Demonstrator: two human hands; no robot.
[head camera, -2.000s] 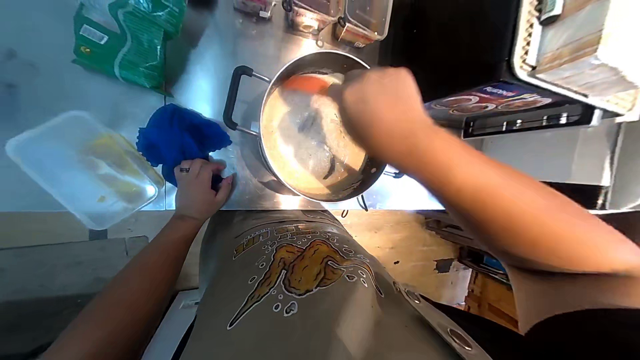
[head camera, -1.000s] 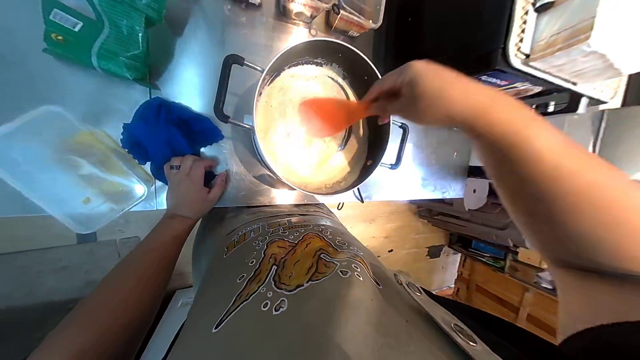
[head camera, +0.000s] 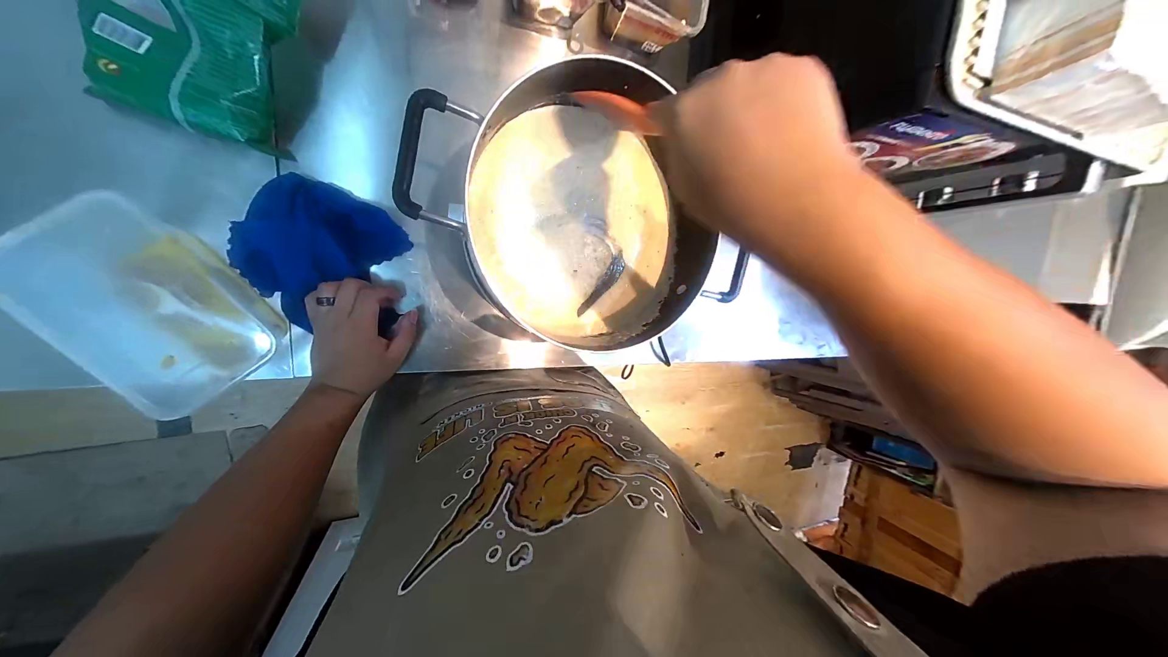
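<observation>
A two-handled metal pot (head camera: 547, 274) with creamy, pale liquid (head camera: 534, 205) stands on the steel counter. Over its upper right rim is my right hand (head camera: 744, 137), closed on an orange spatula (head camera: 616, 108) whose blade dips in at the upper edge of the liquid. A blue cloth (head camera: 306, 228) lies crumpled left of the pot. My left hand (head camera: 356, 333), wearing a ring, rests on the cloth's lower edge near the counter edge, its fingers curled on the fabric.
At the left lies a translucent plastic container (head camera: 137, 301) with yellow residue. A green plastic package (head camera: 182, 68) is at the upper left. Tubs (head camera: 652, 26) stand behind the pot. To the right are a black appliance (head camera: 821, 55) and a white basket (head camera: 1031, 132). The steel counter's front edge (head camera: 438, 368) runs below the pot.
My right hand has moved with the spatula from the pot's right side toward its upper right rim. The spatula blade has gone from mid-pot to the upper edge. My left hand stays at the cloth.
</observation>
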